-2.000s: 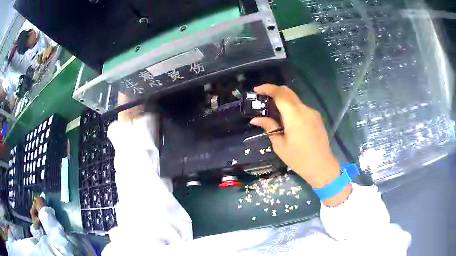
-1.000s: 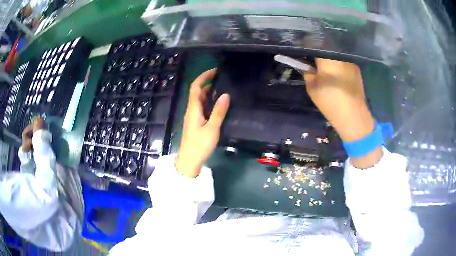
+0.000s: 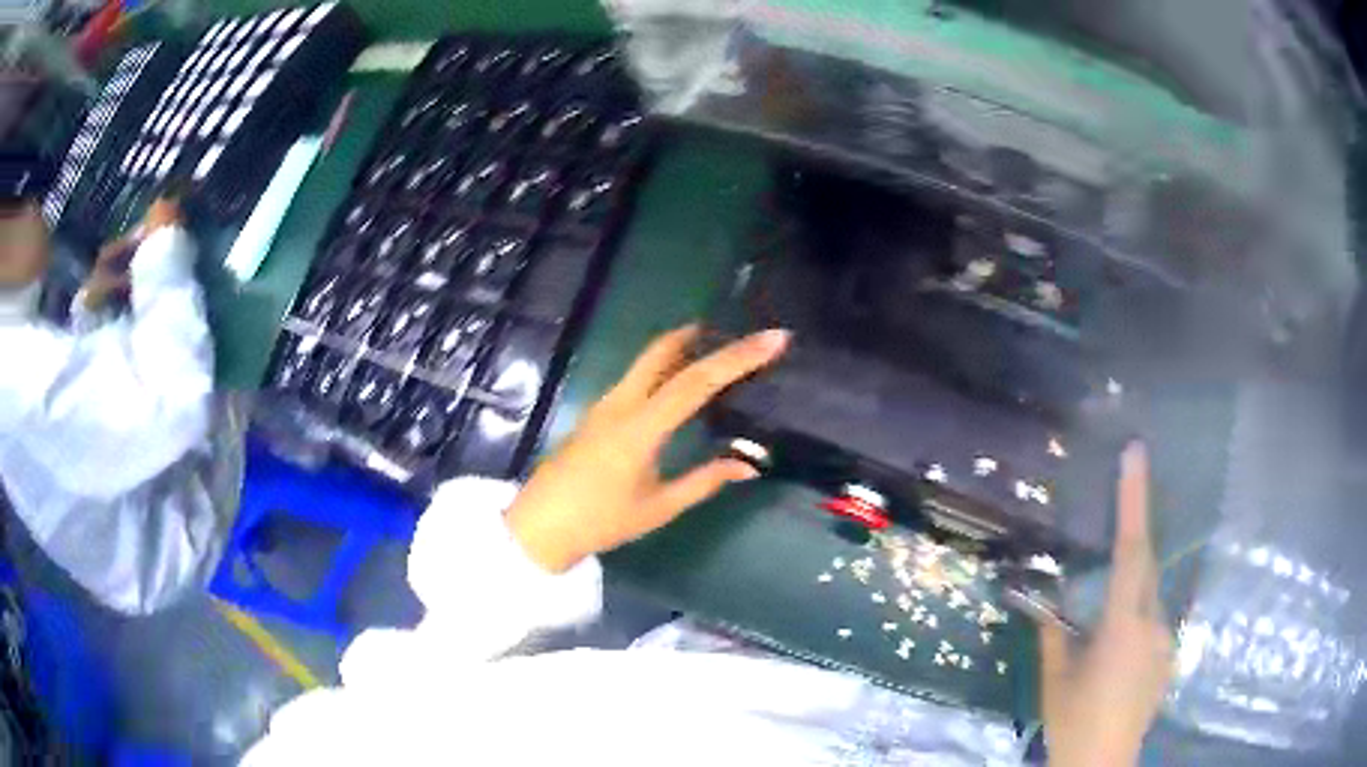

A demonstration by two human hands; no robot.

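The black press base (image 3: 900, 367) lies in front of me, with a small fixture (image 3: 1012, 277) on top. My left hand (image 3: 622, 450) is open and empty at its front left corner, the thumb beside a pale button (image 3: 748, 451). My right hand (image 3: 1112, 644) is blurred at the right, one finger stretched out, near the other pale button (image 3: 1045, 565). A thin strip shows beside its palm; whether the hand holds it I cannot tell. Small metal parts (image 3: 933, 587) lie loose in front of the base. Whether a housing sits in the fixture is unclear.
The red button (image 3: 856, 513) is at the base's front edge. A black housing tray (image 3: 450, 255) lies left of the base. The clear machine guard (image 3: 960, 135) is behind, blurred. A clear component tray (image 3: 1274, 644) is at the right. A person in white (image 3: 113, 390) works at the far left.
My right hand has left the fixture area and come down to the front right. My left hand has moved to the base's front left corner. The view has shifted left.
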